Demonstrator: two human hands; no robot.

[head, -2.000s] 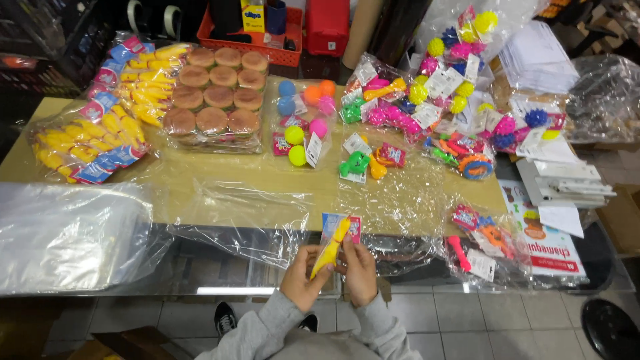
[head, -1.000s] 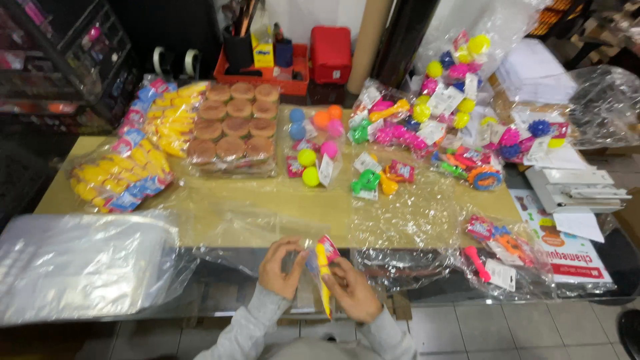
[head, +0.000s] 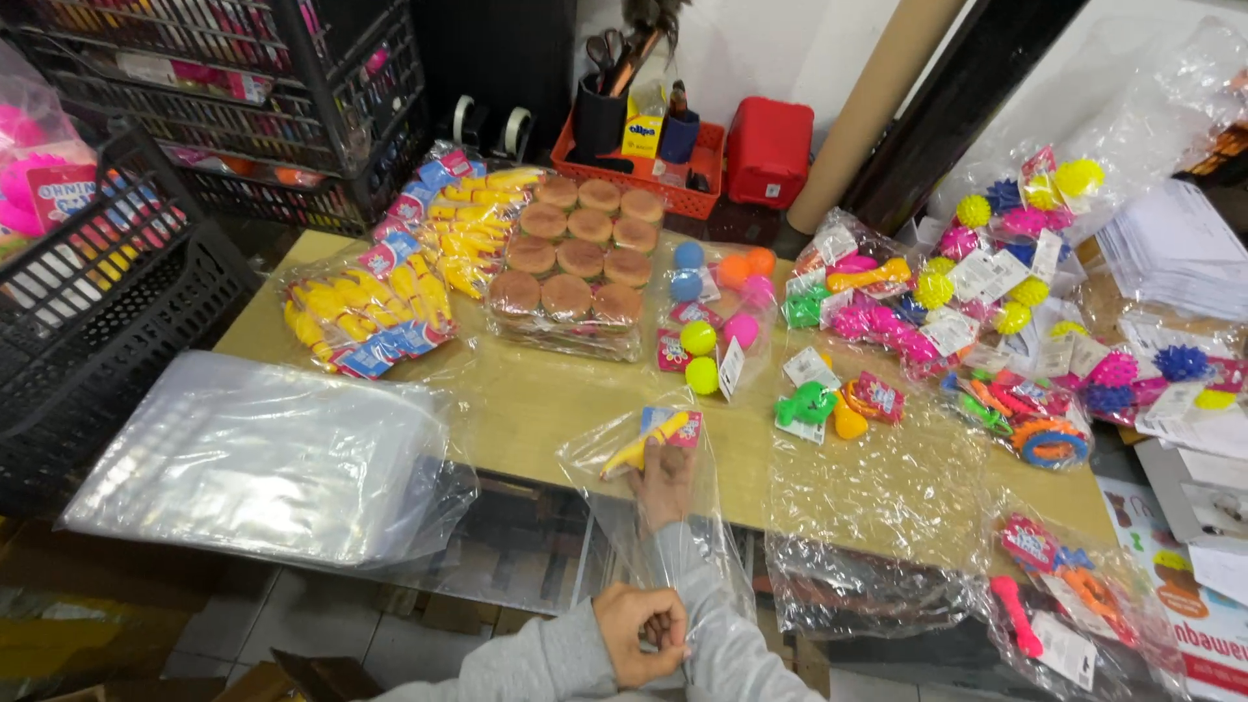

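Note:
My right hand [head: 666, 480] reaches into a clear plastic bag [head: 717, 507] and holds a yellow rubber toy [head: 645, 445] with a blue and pink card, over the table's front edge. Nearer my body, my left hand [head: 641, 634] has thumb and fingers pinched together at the bag's open end. Behind the bag lie packs of similar yellow toys [head: 370, 307] and a wrapped pack of round burger-shaped toys [head: 575, 258]. Bagged colored balls [head: 700, 338] are just beyond my right hand. Green and orange toys [head: 807, 403] with tags sit to the right.
A stack of clear bags [head: 263, 458] overhangs the table's front left. Black crates [head: 322, 107] stand at the left. A red tray [head: 697, 200] with supplies and a red box [head: 768, 151] are behind. Bagged spiky balls [head: 1014, 317], papers [head: 1170, 249] and an empty-looking clear bag [head: 877, 507] lie right.
Both hands were together at the yellow toy; now my right hand holds it farther forward inside a clear bag, and my left hand is nearer my body. The view has shifted.

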